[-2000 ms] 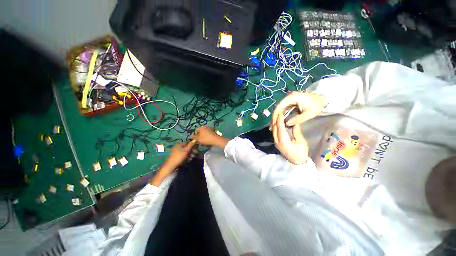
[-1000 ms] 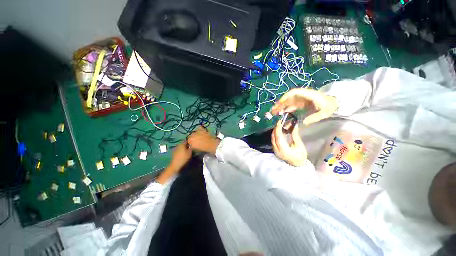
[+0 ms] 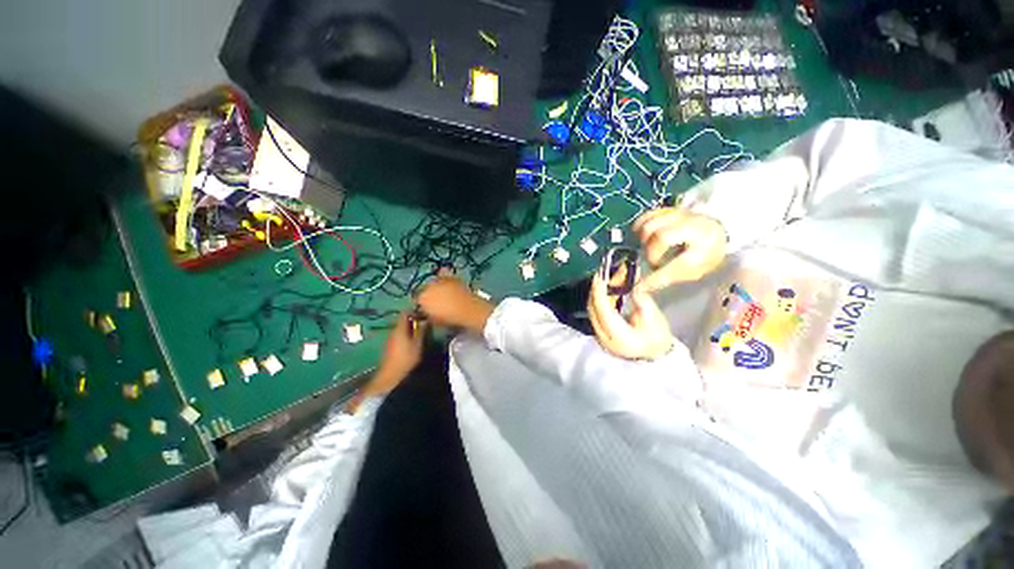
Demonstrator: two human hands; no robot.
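My left hand [image 3: 398, 353] and my right hand [image 3: 449, 302] are close together at the bench's front edge. A small dark part [image 3: 417, 322] shows at my left fingertips; its shape is too small to tell. My right fingers are bent close beside it, and their tips are hidden. Tangled black leads [image 3: 428, 250] lie just beyond my hands. Small white squares with yellow ends [image 3: 310, 350] lie in a row on the green mat to the left.
A coworker's hands [image 3: 639, 317] hold a dark rounded frame [image 3: 619, 270] close on the right. A red parts box [image 3: 178, 250], a large black case [image 3: 389, 133], white cables with blue pieces [image 3: 595, 183] and a filled clear tray [image 3: 728, 67] stand farther back.
My hands were touching around the leads' near end; now a small gap shows between them with the dark part visible. The coworker has turned the dark frame, and its opening now shows.
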